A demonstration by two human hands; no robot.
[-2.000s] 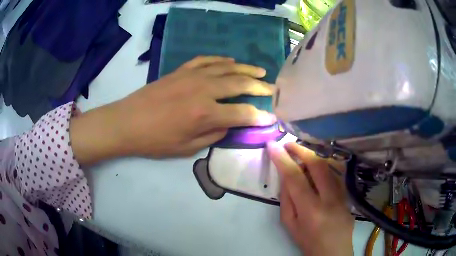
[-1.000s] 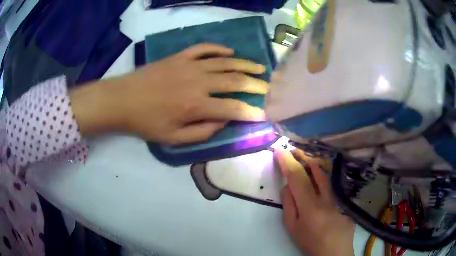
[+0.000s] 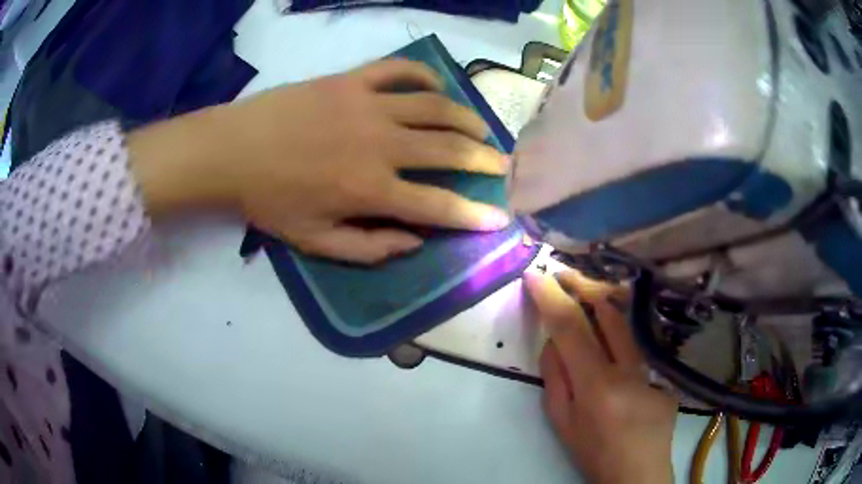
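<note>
The green-teal template [image 3: 373,288] lies on the navy pocket piece [image 3: 352,344], whose rim shows around its rounded lower corner. My left hand [image 3: 354,165] lies over the template with spread fingers, pressing it down and hiding its middle. The cloth's right edge is at the presser foot and needle [image 3: 531,243], under bright white-violet light; the needle tip is hard to make out. My right hand [image 3: 605,364] rests on the machine bed [image 3: 473,331], its fingertips beside the cloth edge just below the foot, seemingly gripping nothing.
The sewing machine head [image 3: 662,123] covers the upper right, with a dark curved cable [image 3: 699,378] below it. Orange-handled snips [image 3: 709,449] and red-handled snips [image 3: 759,449] lie lower right. Navy cut pieces [image 3: 142,66] are at the upper left. A lime-green bottle [image 3: 578,19] is behind.
The template and navy piece have turned so their rounded corner points down toward me, and the top has swung left-to-right off the bed's rear. My left hand has moved with them; my right hand has barely shifted.
</note>
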